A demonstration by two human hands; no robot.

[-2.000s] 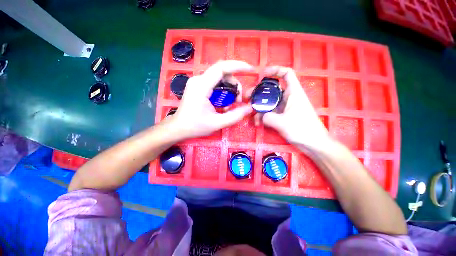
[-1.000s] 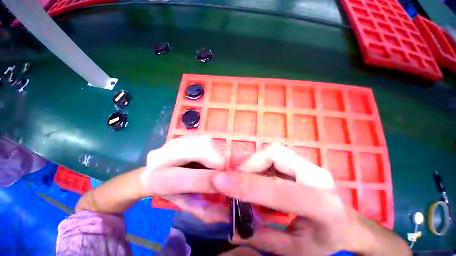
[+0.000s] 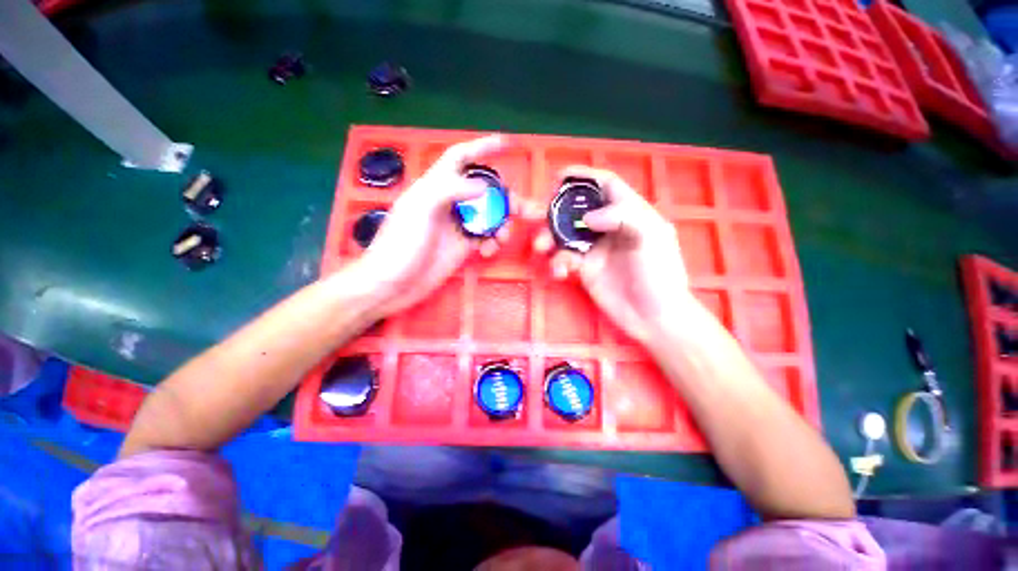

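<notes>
My left hand holds a smartwatch with a lit blue face above the foam tray. My right hand holds a second smartwatch with a dark face and small light marks; my thumb lies on its face. Two blue-lit watches sit side by side in the tray's front row. Unlit watches sit in the tray's left column, partly hidden by my left hand and forearm.
Set-aside watches lie left of the tray, near a grey metal upright. More dark watches lie behind it. Spare trays are upper right and far right. A yellowish ring, white disc and dark stick lie at right.
My hands were close together low over the tray's front with a watch edge-on; now they are apart over its back rows, faces turned up. The front-row watches show again. The view has shifted.
</notes>
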